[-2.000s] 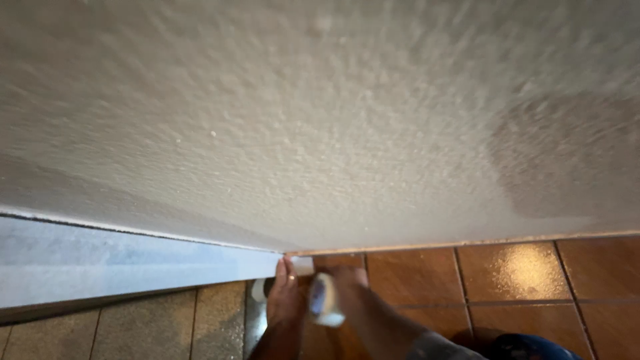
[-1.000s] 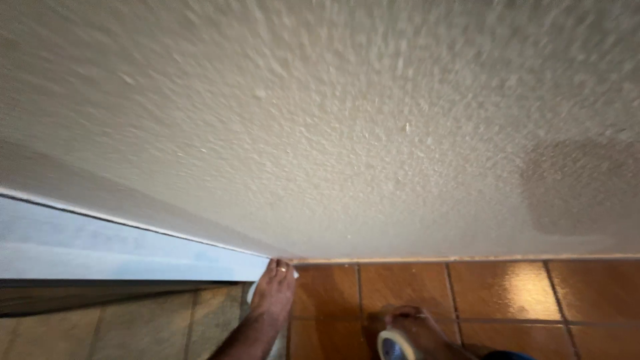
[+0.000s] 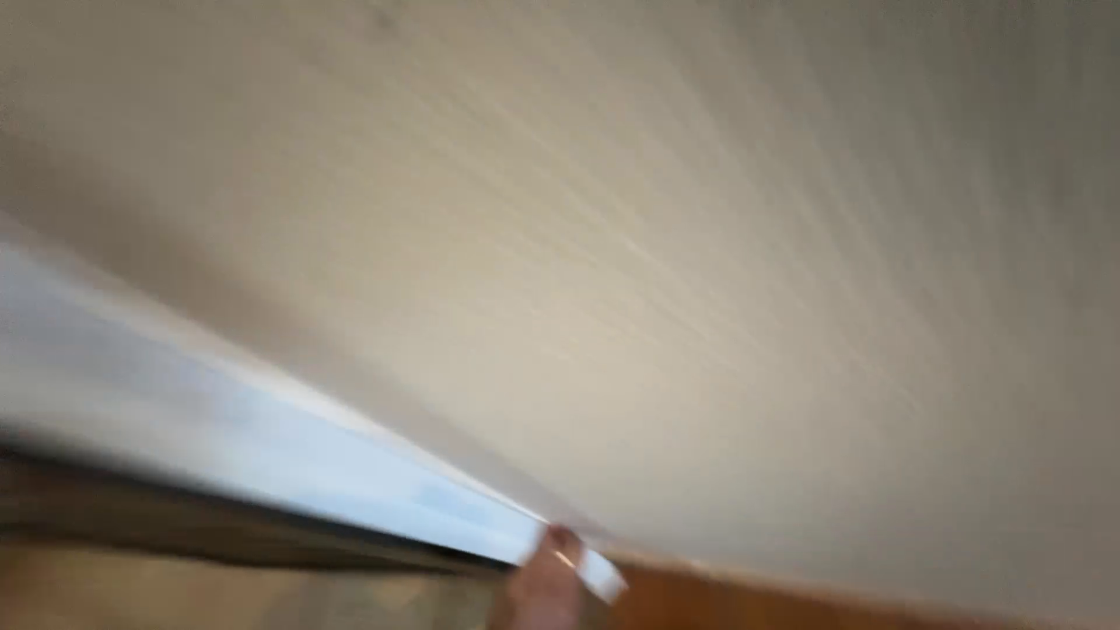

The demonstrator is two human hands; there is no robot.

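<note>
My left hand, with a ring on one finger, is at the bottom centre, at the lower end of a long pale blue-white board or frame. A small white piece, perhaps tape or paper, sticks out just right of my fingers; blur hides whether I grip it or press on it. The board runs along the base of a beige textured wall. My right hand is out of view, and so is the roll of tape.
Reddish-brown floor tile lies along the wall's foot at the lower right. Below the board runs a dark edge, with lighter tan floor beneath it. The whole view is blurred.
My right hand, seen with a roll of tape over the brown tiles one second ago, has left the view. My left hand is still near the board's end. The view has tilted and shifted strongly.
</note>
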